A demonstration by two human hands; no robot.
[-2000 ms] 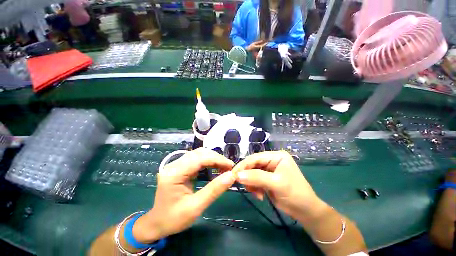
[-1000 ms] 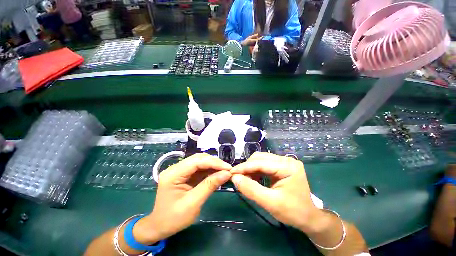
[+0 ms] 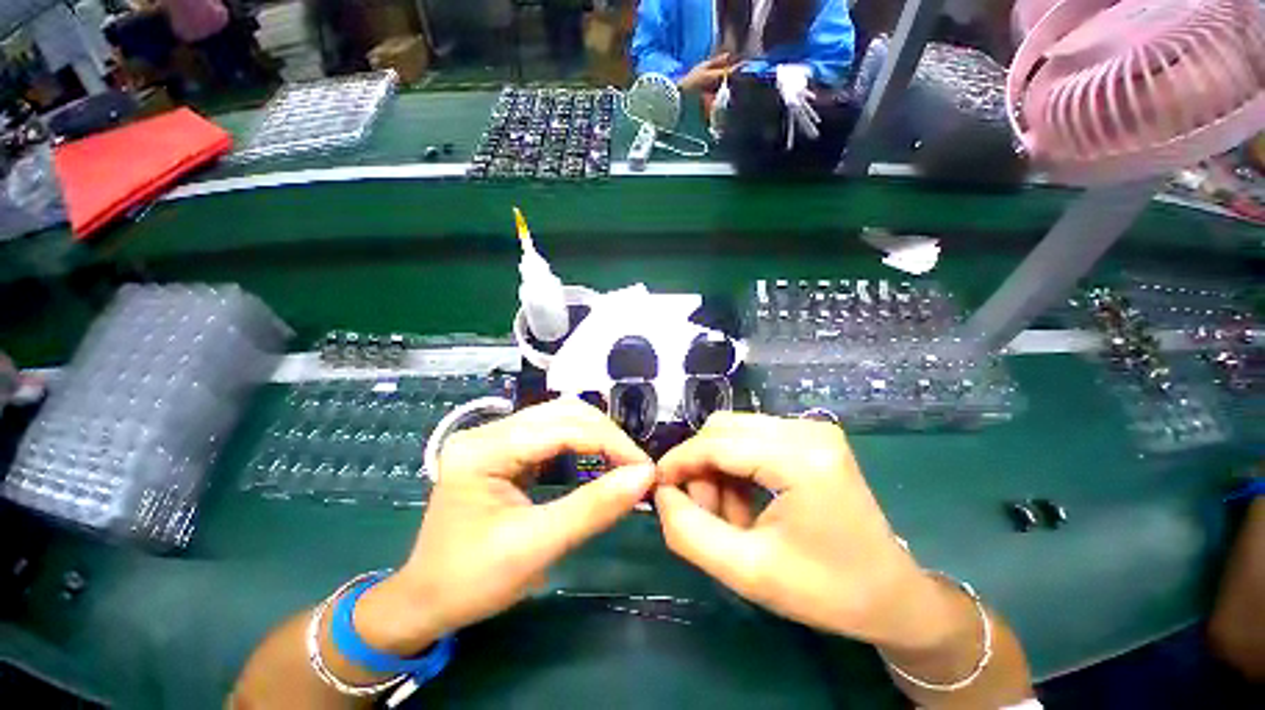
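My left hand (image 3: 520,513), with a blue wrist band and a bracelet, and my right hand (image 3: 798,534) meet at their fingertips in front of the black eyepiece-like cups (image 3: 635,402). Thumbs and index fingers pinch together on what looks like a tiny part; the fingers hide nearly all of it. White wipes (image 3: 590,347) lie on the black unit behind the cups. Thin tweezers (image 3: 645,605) lie on the green mat between my wrists.
A white squeeze bottle (image 3: 543,298) stands behind. A tape roll (image 3: 441,433) and blister trays (image 3: 333,444) are left, beside a stack of trays (image 3: 139,395). More trays (image 3: 888,375), two small black parts (image 3: 1036,516) and a pink fan (image 3: 1145,90) are right. A person (image 3: 742,42) sits opposite.
The camera view has shifted slightly. My hands stay joined at the fingertips; my right fingers are more curled than one second ago.
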